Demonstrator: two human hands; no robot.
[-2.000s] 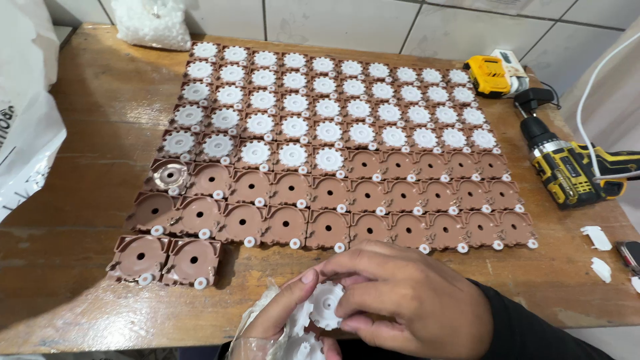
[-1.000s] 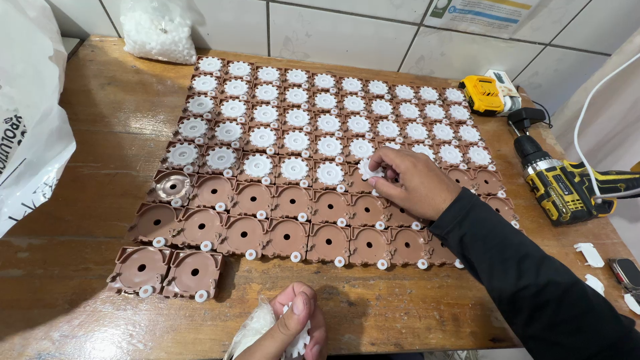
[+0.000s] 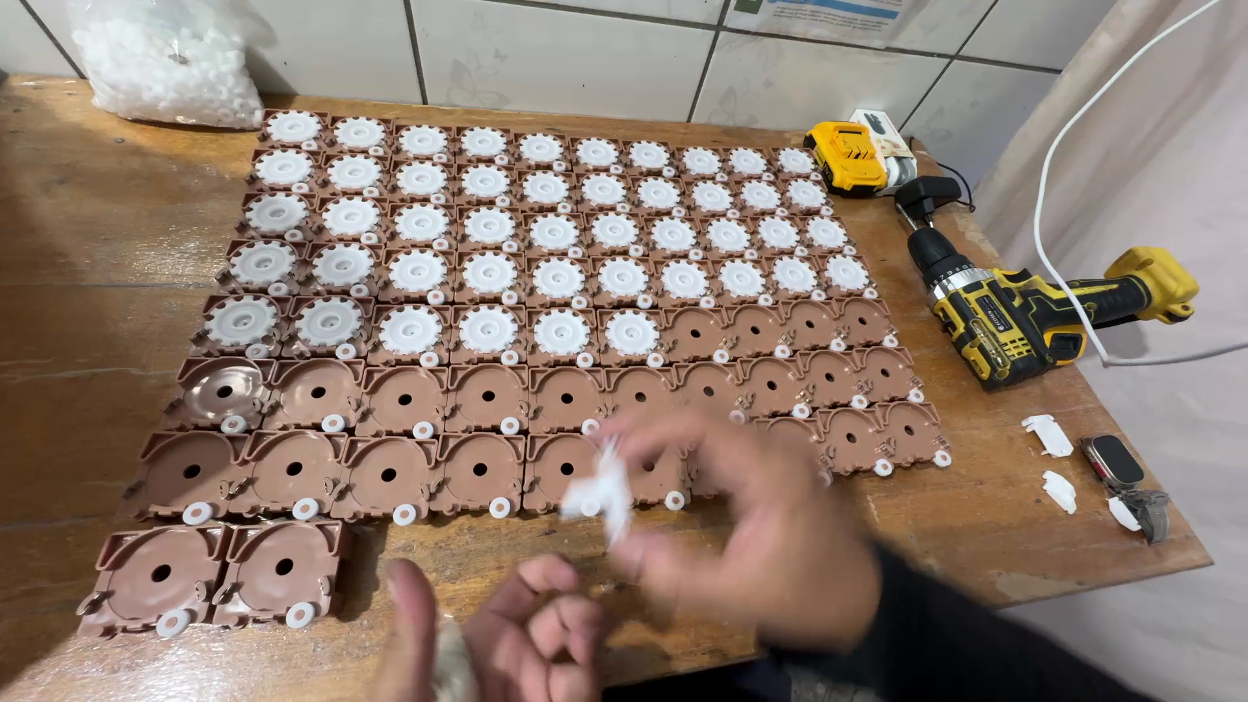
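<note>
Rows of brown plastic housings (image 3: 391,475) cover the wooden table, each with a small white roller at a corner. White toothed discs (image 3: 410,331) sit in the upper rows; the lower ones show bare round recesses with a dark center hole. My right hand (image 3: 751,517), blurred, holds a white plastic piece (image 3: 606,492), likely a toothed disc, between thumb and fingers over the lower rows. My left hand (image 3: 526,634) is at the front edge, palm up with fingers curled, against what looks like a translucent bag (image 3: 452,663), mostly hidden.
A clear bag of white parts (image 3: 166,63) stands at the back left. On the right lie a yellow battery (image 3: 845,158), a black charger plug (image 3: 927,195), a yellow-black cordless drill (image 3: 1014,312) with a white cable across it, white plastic fragments (image 3: 1048,435) and a smartwatch (image 3: 1114,461).
My right hand has moved from the fifth row back toward my left hand and now carries a white piece. A sixth white disc now sits in the fifth row. My left hand's fingers have loosened.
</note>
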